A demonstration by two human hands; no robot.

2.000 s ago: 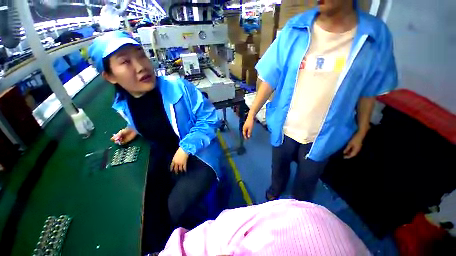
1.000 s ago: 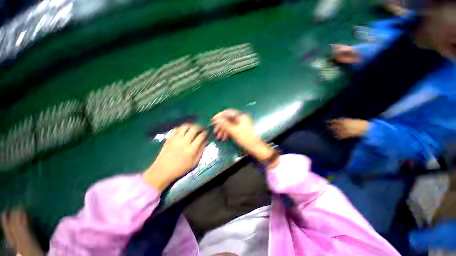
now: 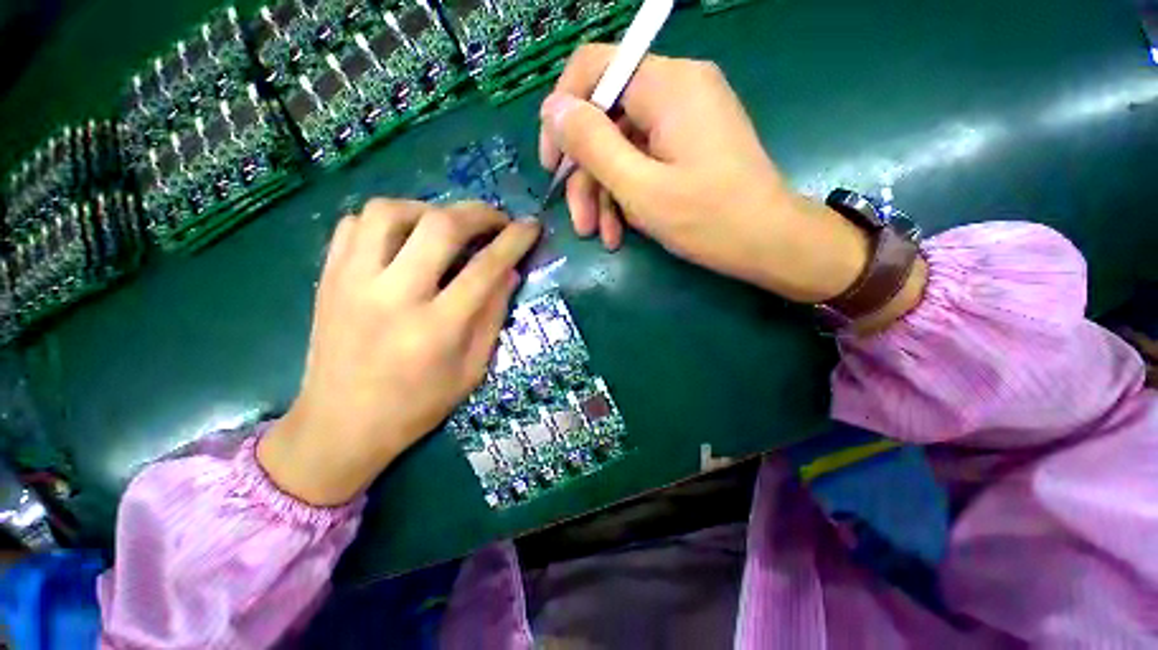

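A green PCB panel (image 3: 546,413) with rows of silver rectangles lies near the bench's front edge, its upper left part under my left hand. My right hand (image 3: 673,165) holds slim, pale tweezers (image 3: 631,53) like a pen, dark tip down at my left fingertips. My left hand (image 3: 400,330) rests above the panel with its fingertips on a clear plastic film (image 3: 483,165) with blue marks, just beyond the panel. Whether my left fingers pinch a small part cannot be told.
Stacked PCB panels (image 3: 368,83) stand in an arc along the far left side of the green bench (image 3: 711,368). A wristwatch (image 3: 876,260) is on my right wrist. Blue cloth shows at the lower left corner.
The view has turned from the neighbouring people down to the bench and come closer. Both hands now meet over the film, and the tweezers and single panel show clearly.
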